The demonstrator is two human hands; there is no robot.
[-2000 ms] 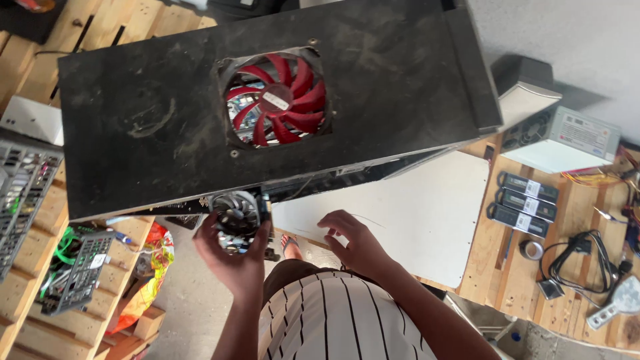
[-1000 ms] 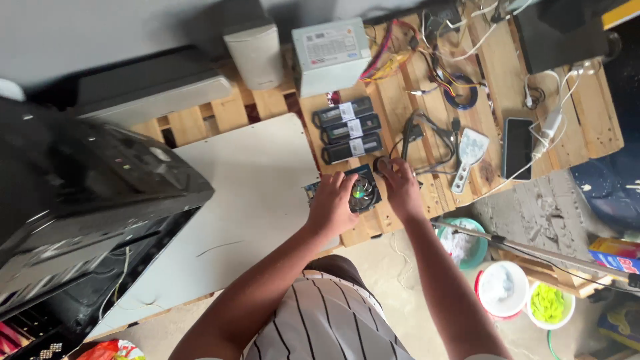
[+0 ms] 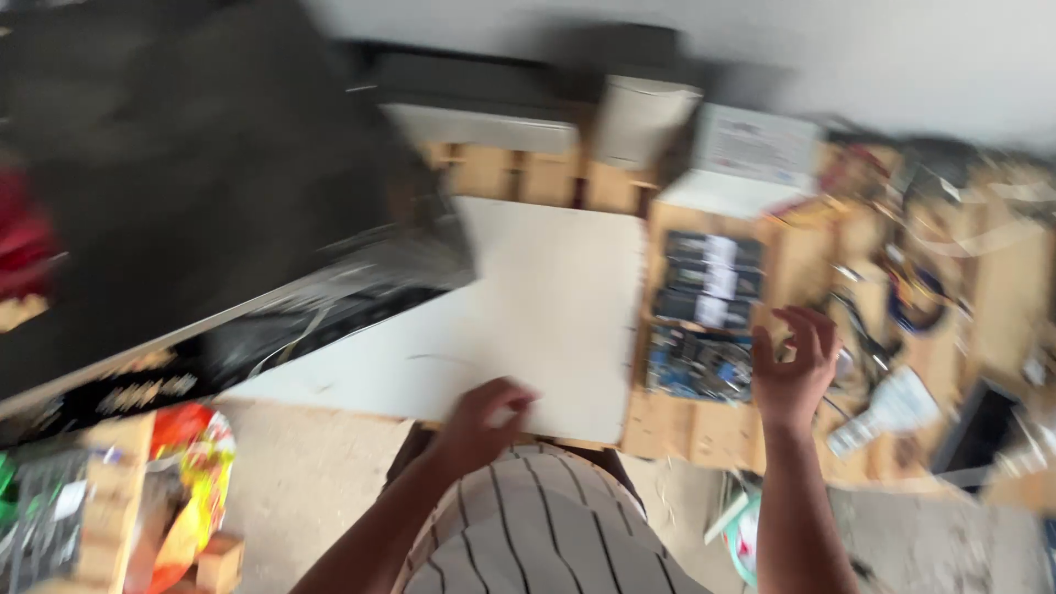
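My left hand (image 3: 488,419) hangs over the front edge of a white panel (image 3: 561,322), fingers curled loosely with nothing seen in them. On the right, my right hand (image 3: 796,355) is raised with fingers bent and apart, beside a graphics card with a fan (image 3: 700,363) that lies on the wooden slats. Whether its fingertips touch the card is unclear in the blur. Several dark boxed parts with white labels (image 3: 714,280) lie just behind the card. The black computer case (image 3: 206,181) fills the upper left, part of a red fan (image 3: 21,235) showing in its panel.
A power supply (image 3: 755,153) stands at the back, near a pale speaker (image 3: 643,124). Cables (image 3: 912,289), a white scraper-like tool (image 3: 887,412) and a dark phone (image 3: 978,433) lie at the right. Colourful plastic packaging (image 3: 194,487) is at lower left.
The graphics card, between both hands a second ago, now lies on the slats. My left hand has moved away to the left, over the white panel. The view has swung left since then.
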